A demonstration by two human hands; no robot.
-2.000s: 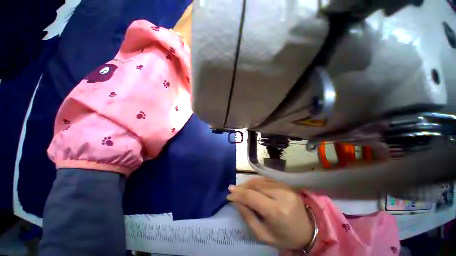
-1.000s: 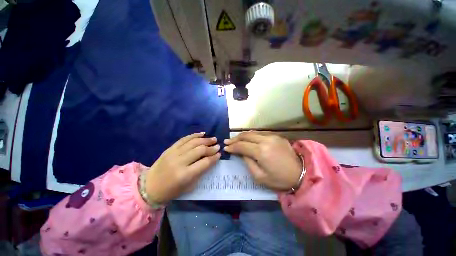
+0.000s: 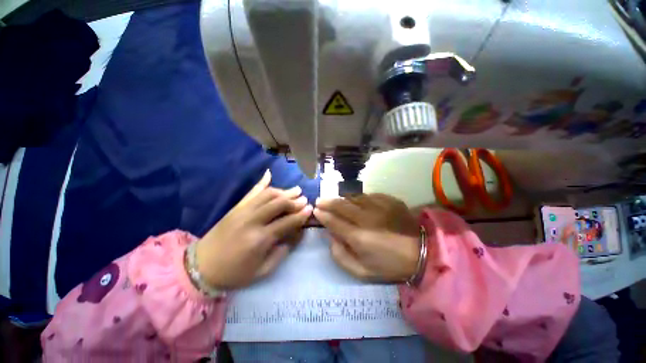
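A large navy fabric panel point(image 3: 156, 135) lies flat left of the sewing machine head point(image 3: 283, 71), its right edge running to the needle area. My left hand point(image 3: 251, 237) lies on the panel's near right corner, fingertips pinching its edge. My right hand point(image 3: 375, 237) meets it from the right, thumb and fingertips at the same edge. The fingertips of both hands nearly touch, just in front of the presser foot point(image 3: 350, 186). The needle tip is too blurred to tell.
Orange-handled scissors point(image 3: 471, 181) lie on the machine bed behind my right hand. A lit smartphone point(image 3: 581, 230) lies at the right. A dark crumpled fabric bundle point(image 3: 42, 71) sits at the far left. Printed ruler marks point(image 3: 312, 310) run along the table's front edge.
The view has shifted, with the machine head now lower in the picture. Both hands and the fabric edge between them are closer to the presser foot than one second ago.
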